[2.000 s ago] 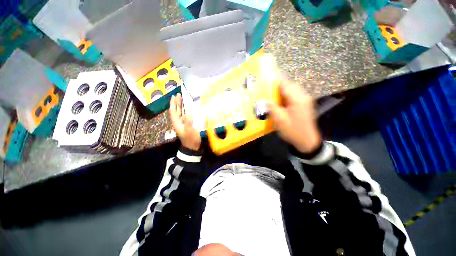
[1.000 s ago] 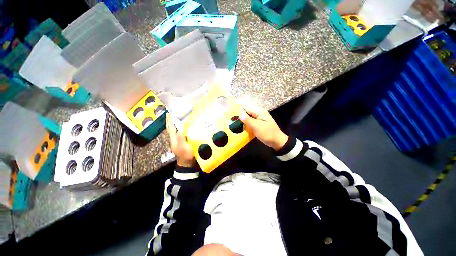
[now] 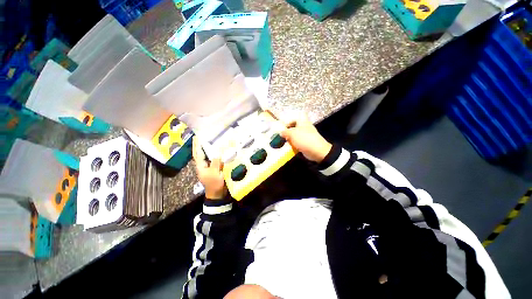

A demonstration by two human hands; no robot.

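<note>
The yellow insert (image 3: 260, 159) is held between my hands at the bench's front edge, its near row of three dark holes showing and its far part washed out by glare. It lies against the open box, whose grey-white lid (image 3: 204, 82) stands up behind it. How far it sits inside the box cannot be told. My left hand (image 3: 211, 174) grips the insert's left side. My right hand (image 3: 305, 140) grips its right side, fingers near the right hole.
A stack of white inserts (image 3: 121, 182) stands at left. Filled boxes with yellow inserts (image 3: 172, 139) stand beside and behind it. Teal cartons (image 3: 233, 32) lie at the back. Another filled box (image 3: 417, 17) is at far right. A blue crate (image 3: 496, 87) is beyond the bench edge.
The yellow insert has moved left and nearer the box, and its far edge now sits lower against the lid. Both hands have stayed on its sides. The view has shifted.
</note>
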